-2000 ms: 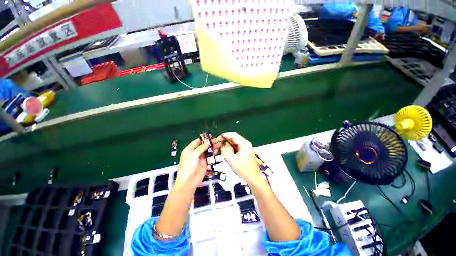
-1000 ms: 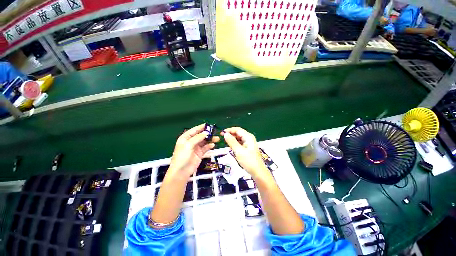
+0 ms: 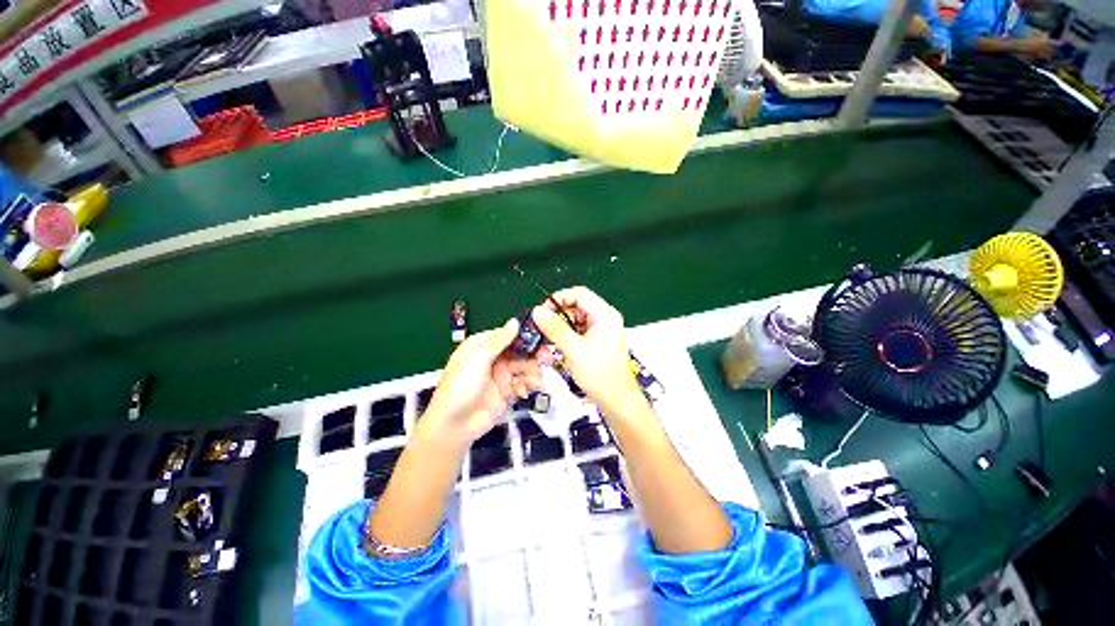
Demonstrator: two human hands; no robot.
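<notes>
My left hand (image 3: 471,382) holds a small dark electronic unit (image 3: 528,333) between its fingertips, above the far edge of the white compartment tray. My right hand (image 3: 589,349) is at the unit's right side. A thin dark pen-like tool (image 3: 547,294) sticks out from its fingers, pointing up and left. The fingers hide part of the unit. The white compartment tray (image 3: 511,520) lies under my forearms, with flat black parts (image 3: 490,451) in some cells and a black-and-white unit (image 3: 604,484) in one.
A single unit (image 3: 459,320) lies on the green conveyor belt (image 3: 342,263). A black compartment tray (image 3: 104,526) with several units is at left. At right are a metal can (image 3: 758,351), black fan (image 3: 907,349), yellow fan (image 3: 1016,276) and power strip (image 3: 871,526). A yellow-edged sheet (image 3: 611,73) hangs ahead.
My hands have come together around the unit, and the thin tool now shows above my right fingers. A unit shows on the belt beyond my left hand. The view has shifted slightly.
</notes>
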